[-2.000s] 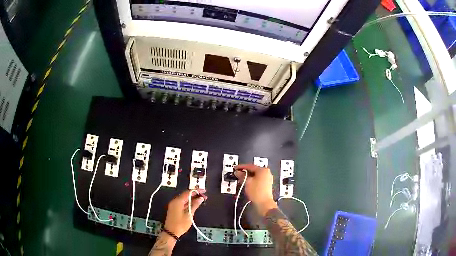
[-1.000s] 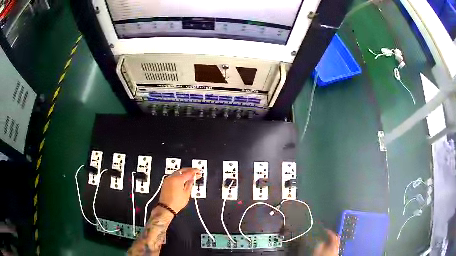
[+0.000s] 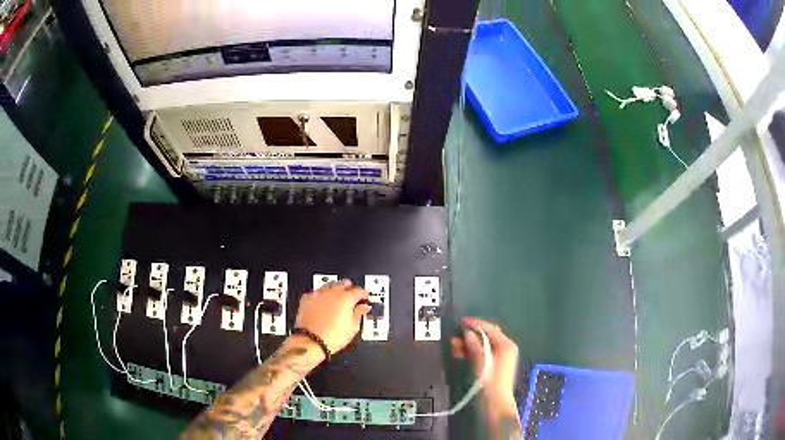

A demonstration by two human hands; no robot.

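Note:
Black power adapters sit in a row of white upright sockets on the black panel. White output cables run from several adapters to the pale-green connector boards at the near edge. My left hand covers part of one socket, its fingertips at the black adapter in the second socket from the right; its grip is partly hidden. My right hand is right of the last socket, fingers closed on a white cable that loops to the board's right end. The last socket also holds an adapter.
A blue tray with rows of black adapters lies at lower right. An empty-looking blue tray is at upper right. The rack's beige test unit and screen stand behind the panel. White corded pieces lie farther right.
The view has shifted right. My left hand has moved from the middle sockets to the second from right. My right hand has come from beside the adapter tray and now holds a cable.

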